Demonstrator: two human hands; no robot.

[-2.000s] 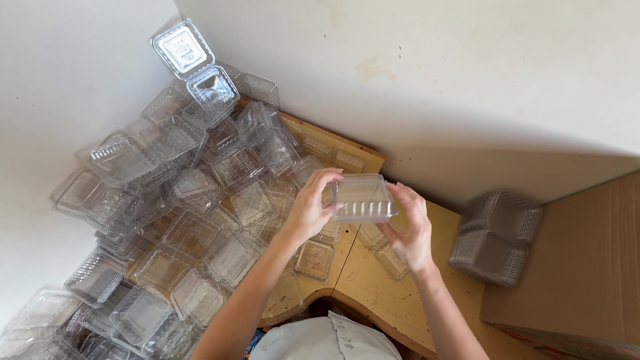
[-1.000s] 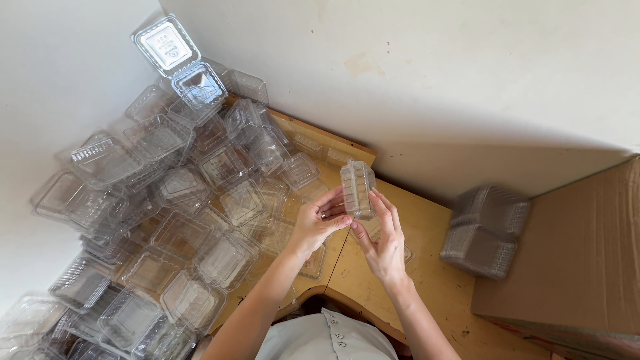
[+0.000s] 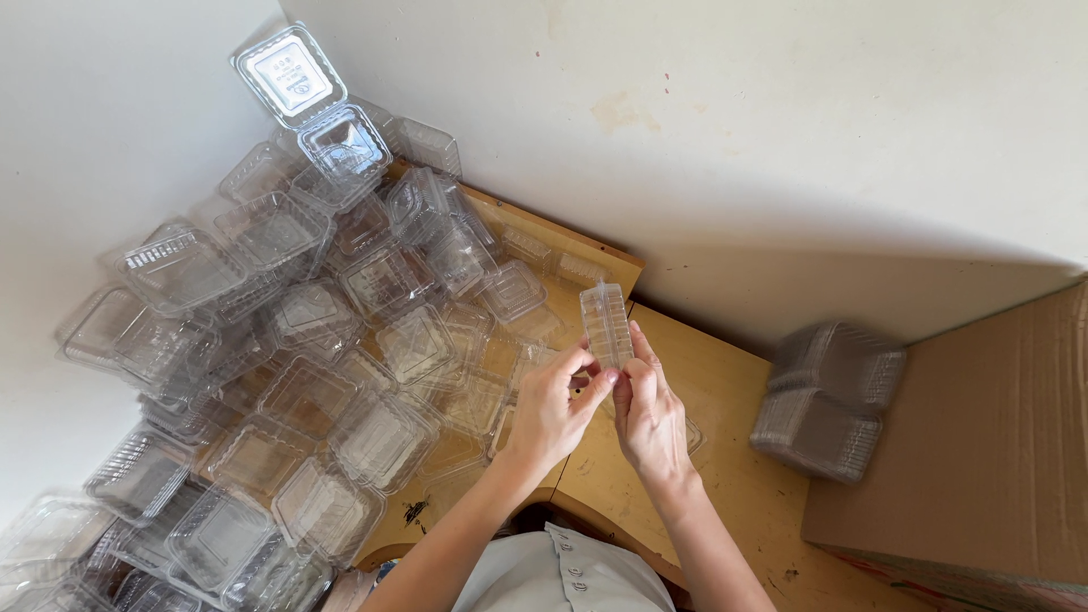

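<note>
Both hands hold a clear plastic clamshell container [image 3: 607,319] on edge over the wooden table, its rims together. My left hand [image 3: 557,408] pinches its lower end between thumb and fingers. My right hand [image 3: 650,416] grips the same container along its right side and lower corner. Just left of my left hand begins a large heap of clear plastic clamshell containers [image 3: 314,395], some open, some overlapping. Another clear container lies flat on the table, mostly hidden behind my right hand.
On the right of the wooden table [image 3: 731,425], nested stacks of clear containers [image 3: 820,399] stand beside a large cardboard box [image 3: 969,433]. White walls [image 3: 765,127] rise behind. An open container [image 3: 293,76] tops the heap at the back left. The table's front edge is curved.
The held container was seen broadside two seconds ago, with a hand at each end; it now stands on edge and my hands are close together. The heap looks the same.
</note>
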